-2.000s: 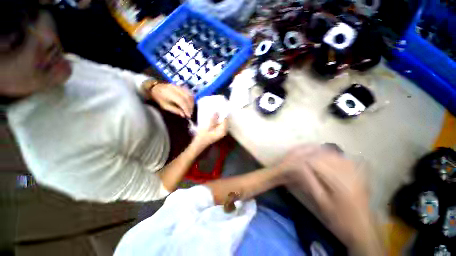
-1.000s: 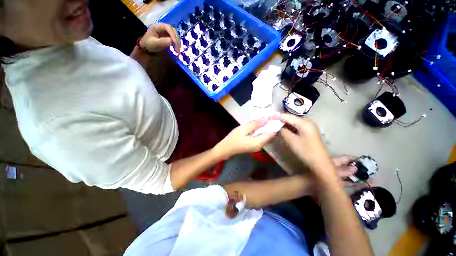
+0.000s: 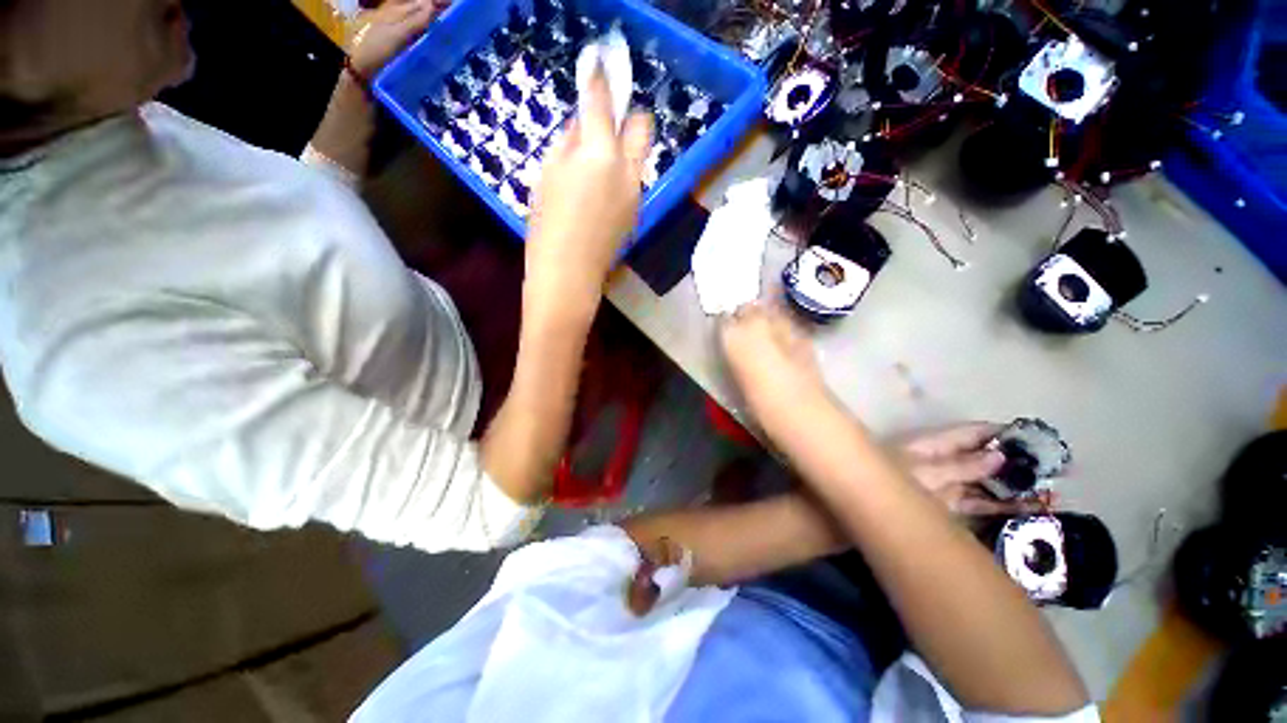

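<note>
My left hand (image 3: 960,463) holds a silver module with a black cylinder (image 3: 1030,459) by its black part, just above an open black housing (image 3: 1047,554) with a pale, holed face. My right arm crosses over my left forearm. My right hand (image 3: 766,346) is at the lower end of a crumpled white paper or cloth (image 3: 733,252) on the bench. Its fingertips are blurred and cannot be made out, so a grip cannot be told.
A neighbour's hand (image 3: 582,191) holds a white cloth over a blue tray (image 3: 682,196) of silver-black modules. More black housings (image 3: 1080,290) with thin wires stand across the bench (image 3: 932,353) and crowd the top. Black units (image 3: 1249,565) are at right. Another blue tray (image 3: 1217,191) is upper right.
My right hand has moved left, away from the neighbour's hand, to the white paper. The neighbour's hand has moved up over the tray with the cloth. My left hand still holds the module.
</note>
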